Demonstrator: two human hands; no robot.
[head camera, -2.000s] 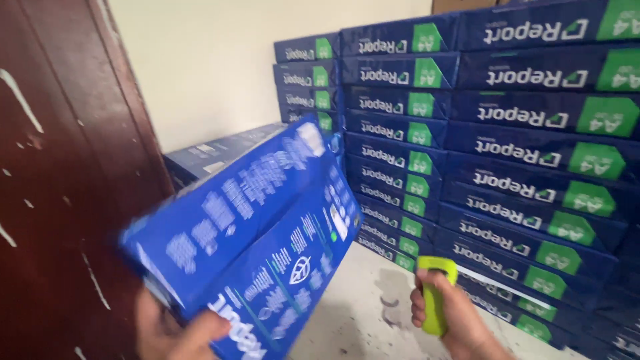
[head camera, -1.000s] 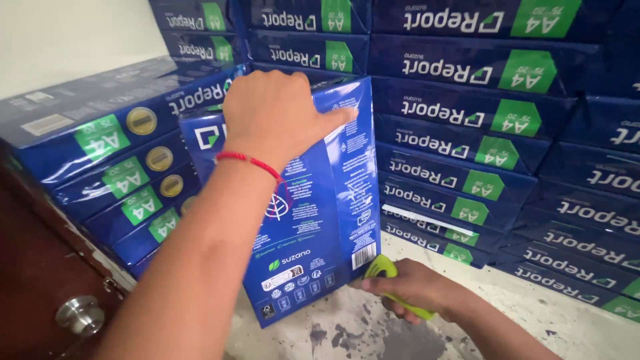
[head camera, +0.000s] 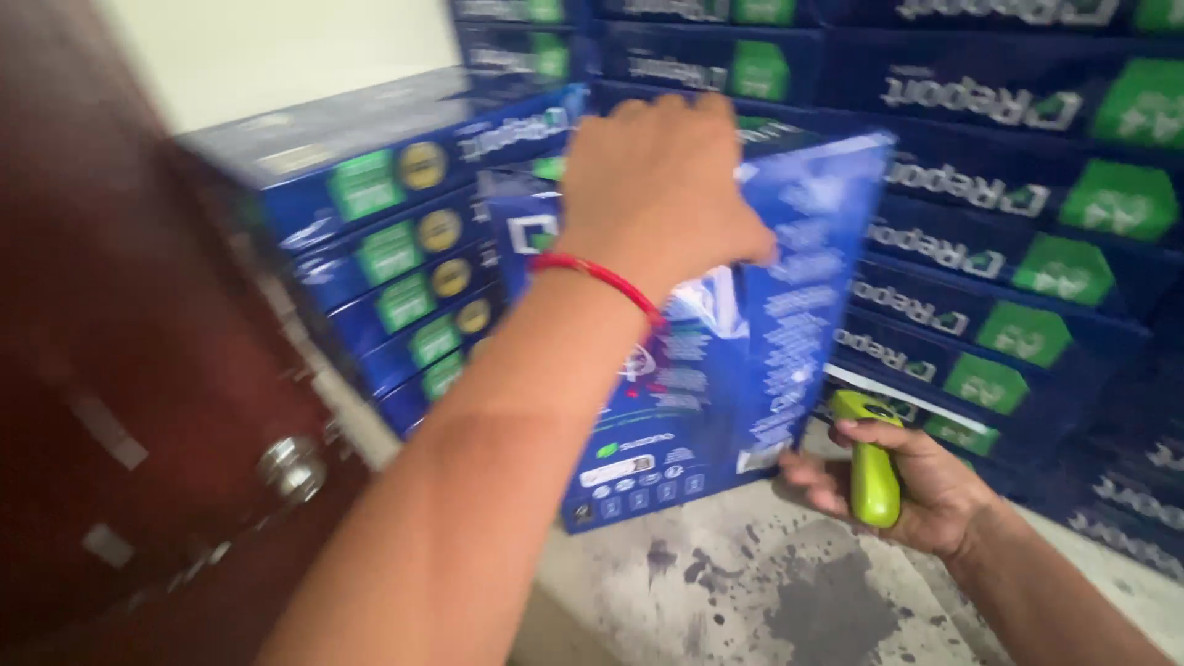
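Note:
A blue Report paper wrapper or ream stands upright on the floor; whether it is full cannot be told. My left hand, with a red bracelet at the wrist, grips its top edge, with the thumb toward the right side. In my right hand, near the lower right corner, lies a lime-green handheld tool, perhaps a safety cutter. Its blade is not visible. The fingertips of that hand are at the blue package's lower edge.
Stacked blue paper reams rise behind and to the right. Another stack stands at left, beside a dark red wooden door with a metal knob. Dark stains mark the pale floor.
Two seconds ago my left hand held the package tilted from below; now it grips the top of the upright package. The green tool, lying flatter one second ago, is now more upright in my right hand.

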